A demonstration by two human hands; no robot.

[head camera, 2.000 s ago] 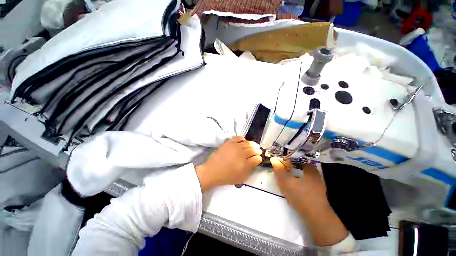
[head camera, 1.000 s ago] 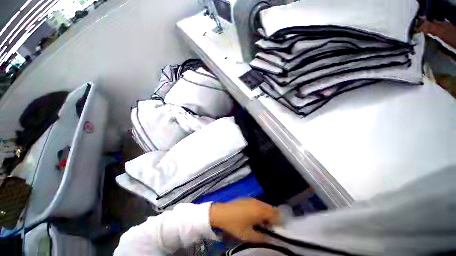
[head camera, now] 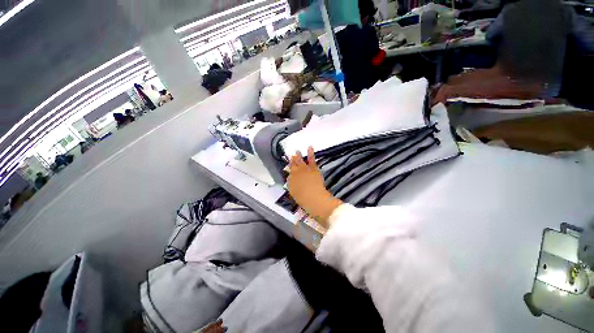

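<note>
A thick stack of light grey-white garment panels with black edges [head camera: 378, 120] lies on the white table. My right hand [head camera: 309, 185] reaches across to the stack's near left corner. Its fingertips are apart and touch the top panel, which lies flat; the thumb is not clear. My left hand [head camera: 215, 327] shows only as a small part at the bottom edge, over a heap of grey-white panels [head camera: 228, 237] below the table. Whether it holds cloth cannot be seen.
A second sewing machine [head camera: 251, 140] stands behind the stack's left side. The lit needle plate [head camera: 561, 273] of the near machine is at the far right. A pale bin [head camera: 81, 296] stands low left. A person [head camera: 534, 45] is at the top right.
The view has swung back up from the heap. The panel my left hand held over the lap is no longer seen there. My right hand has come into view and reached the stack.
</note>
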